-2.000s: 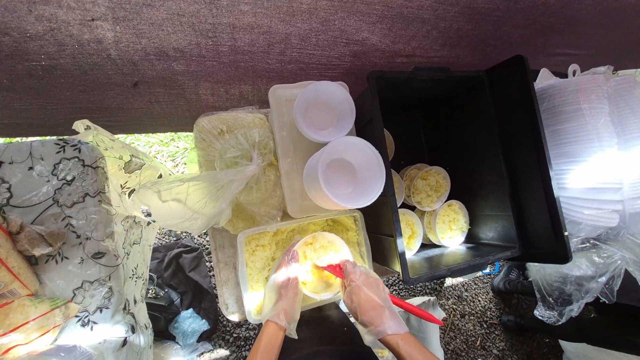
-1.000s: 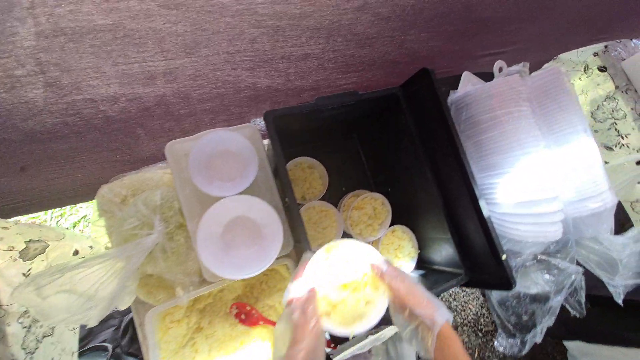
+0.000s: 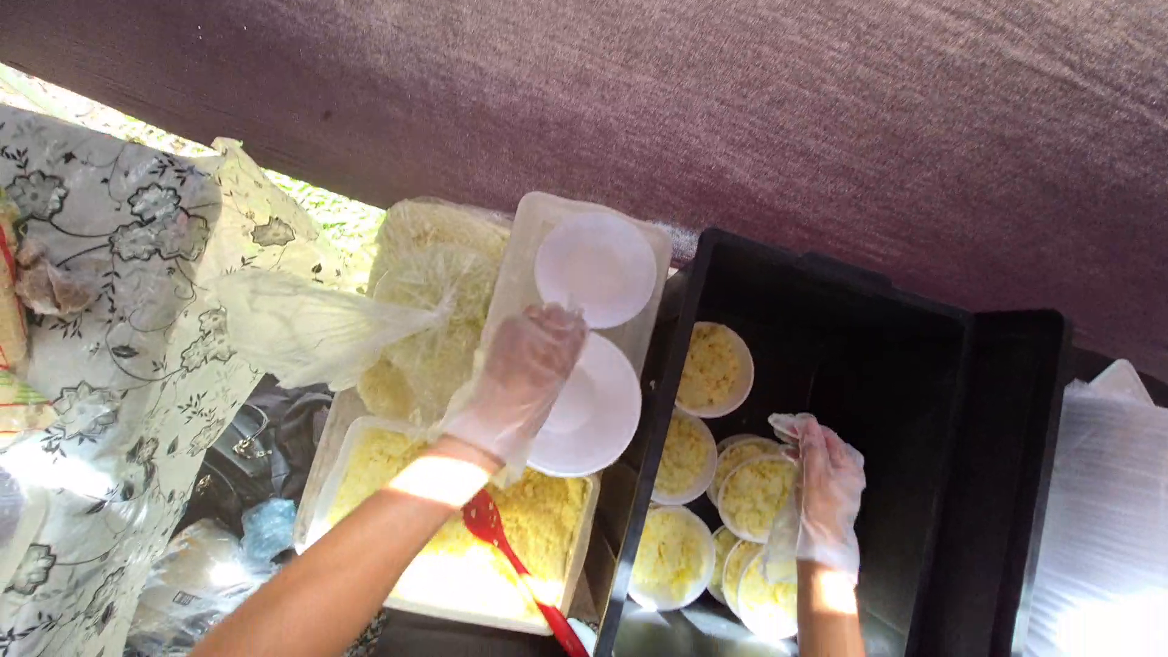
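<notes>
Both hands wear clear plastic gloves. My left hand (image 3: 538, 365) is over the left edge of the white bowls, between the upper stack (image 3: 598, 269) and the lower stack (image 3: 593, 406); whether its fingers grip a rim is unclear. Over the black plastic crate, my right hand (image 3: 829, 479) hangs beside a filled bowl (image 3: 756, 497), with nothing clearly in its fingers. Several bowls of yellow grainy food, one of them at the crate's left wall (image 3: 716, 370), lie inside. A red slotted spoon (image 3: 516, 557) rests in a tub of the same yellow food (image 3: 557, 493).
A plastic-wrapped block of yellow food (image 3: 429, 274) lies behind the tub. At left is a table with a flowered plastic cover (image 3: 155, 301). Stacked clear plastic lids (image 3: 1100, 511) stand right of the black crate (image 3: 967, 438). A dark cloth (image 3: 730, 119) spans the back.
The filled bowl that both hands held has left them. My left hand has moved to the white bowls, and my right hand is over the crate. More filled bowls show in the crate.
</notes>
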